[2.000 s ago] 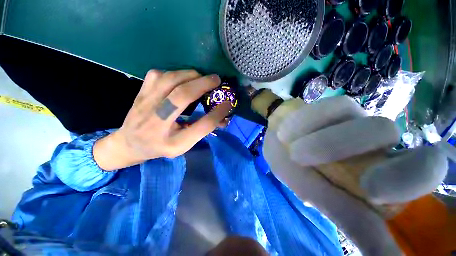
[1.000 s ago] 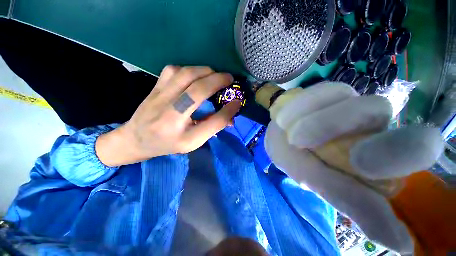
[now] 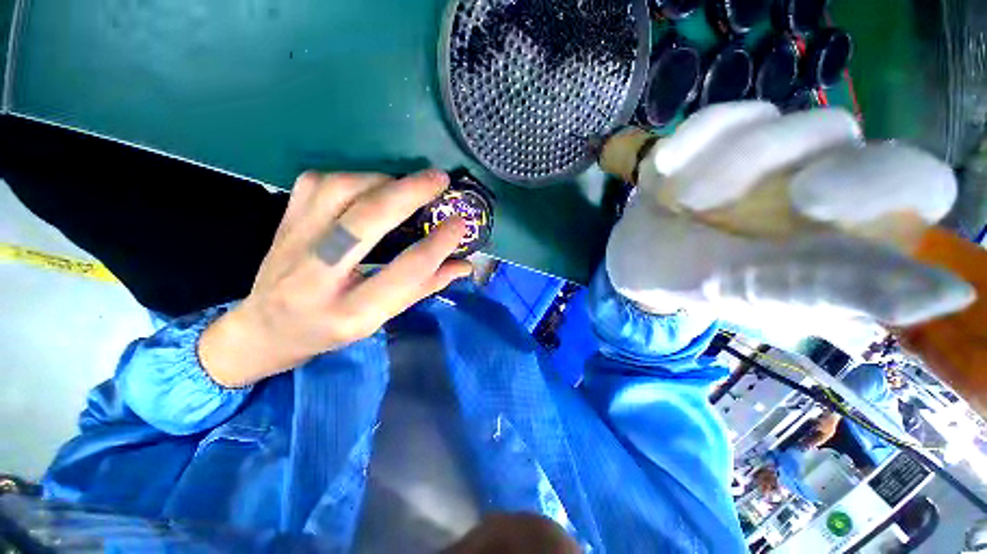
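My bare left hand (image 3: pixel 336 265) holds a round black unit (image 3: pixel 460 220) at the bench edge, fingers around its rim, its purple-yellow patterned face showing. My gloved right hand (image 3: pixel 779 216) is shut on the electric screwdriver (image 3: pixel 947 287), whose orange body is at the right and tan nose points left. The nose tip is at the lower right rim of the round screw plate (image 3: pixel 530 162); whether the bit touches a screw cannot be told. Small black screws (image 3: pixel 552 33) are heaped on the plate's far part, with a few scattered over its holes.
Rows of black units (image 3: pixel 725 76) stand on the green mat (image 3: pixel 249 87) right of the plate. A blue bin (image 3: pixel 525 294) is below the bench edge. A red-orange line (image 3: pixel 852 97) runs beyond the rows. Equipment and part of another person are at the lower right.
The screwdriver nose has moved away from the unit, up and right to the screw plate. My left hand still holds the unit, with more of its rim showing. The view has shifted.
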